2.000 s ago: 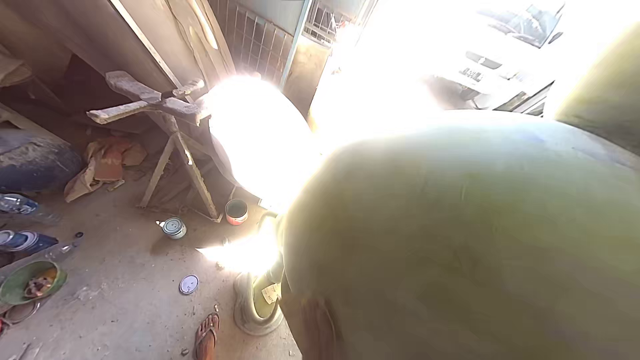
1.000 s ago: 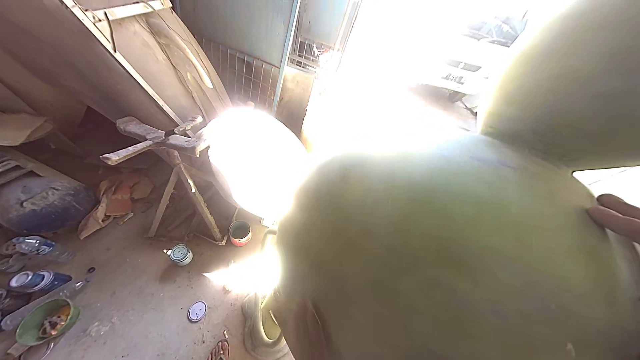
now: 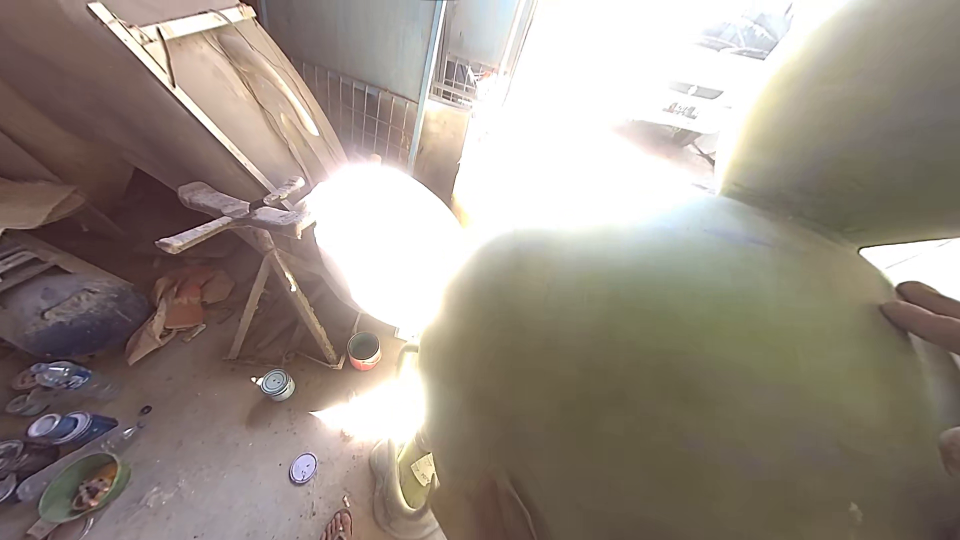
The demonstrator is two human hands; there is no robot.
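Note:
A large, smooth, rounded greenish form (image 3: pixel 675 360) fills the centre and right of the head view; its material is unclear. It joins a second rounded part (image 3: pixel 862 112) at the upper right. At the right edge, fingers of what appears to be my right hand (image 3: pixel 930 315) touch the form near a bright gap. Another bit of skin shows lower on that edge, possibly the thumb. The palm is out of frame, so whether it holds anything is hidden. My left hand does not appear.
A wooden stand (image 3: pixel 277 285) with a crossed top is at left. On the floor are an open can (image 3: pixel 364 350), a lidded can (image 3: pixel 277 384), a round lid (image 3: pixel 303 468), a green bowl (image 3: pixel 56 487), bottles and a sandaled foot (image 3: pixel 339 523). Glare washes out the upper middle.
Two seconds ago no hand showed; fingers have since come into view at the right edge, touching the rounded form. The view has shifted.

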